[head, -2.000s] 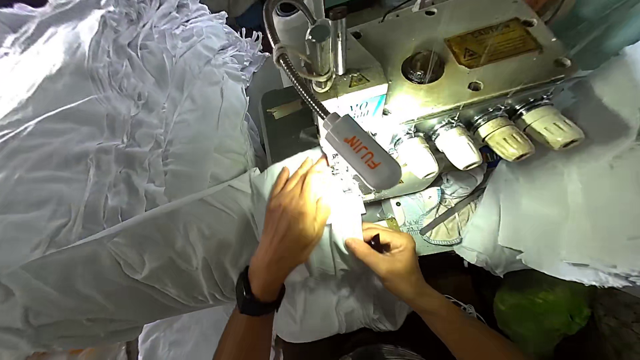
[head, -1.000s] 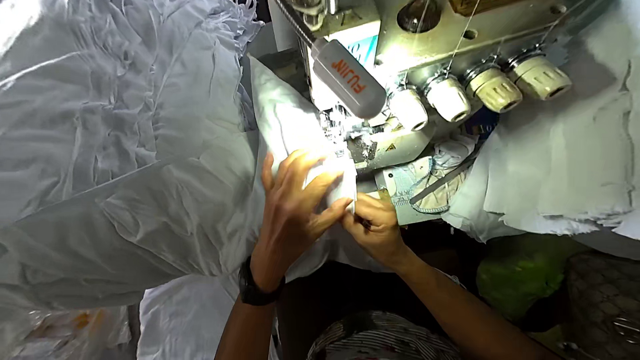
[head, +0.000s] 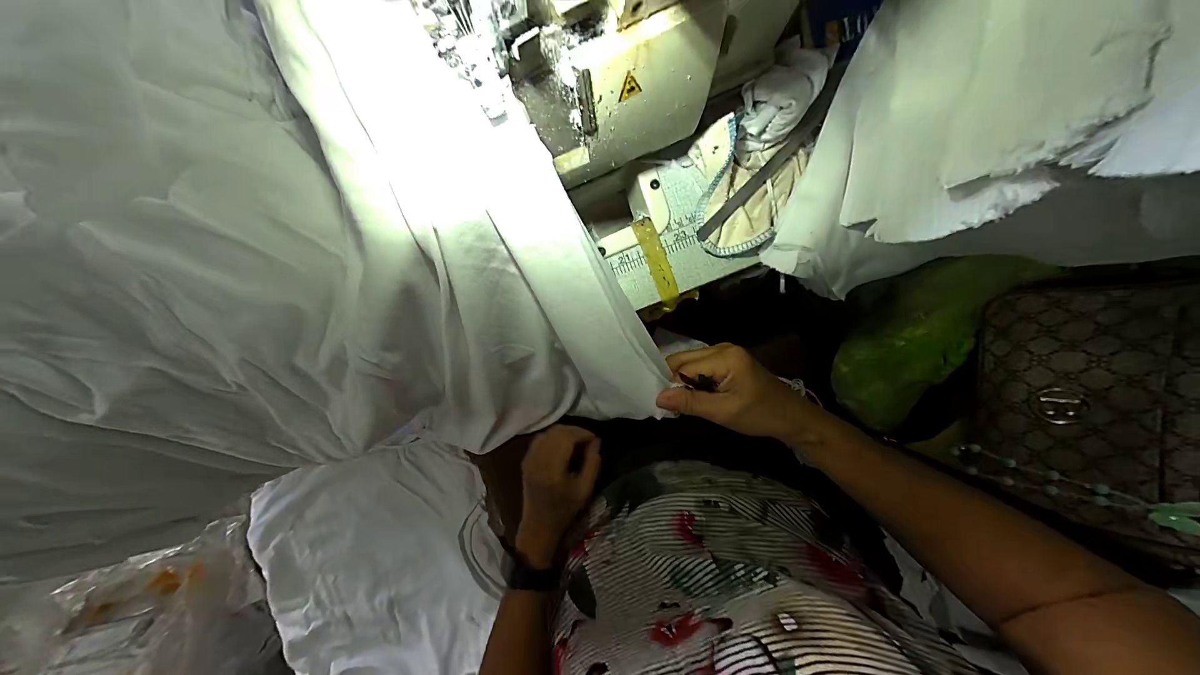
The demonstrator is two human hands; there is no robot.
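Observation:
White fabric runs from the lit needle area of an overlock sewing machine down toward my lap. My right hand pinches the fabric's lower right corner between thumb and fingers, and a small dark tool, its kind unclear, sits inside that hand. Below the fabric's lower edge is my left hand, fingers curled, with a dark band on the wrist; whether it holds anything is not visible. The needle and presser foot are partly lost in glare at the top.
More white cloth is heaped at the left, and stacked white pieces hang at the right. A ruler strip with yellow tape lies at the machine's edge. A green plastic bag, a brown patterned bag and clear plastic are lower down.
My left hand has left the top of the fabric near the machine and is now below its lower edge. My right hand still pinches the edge, farther from the needle area. The view has tilted down.

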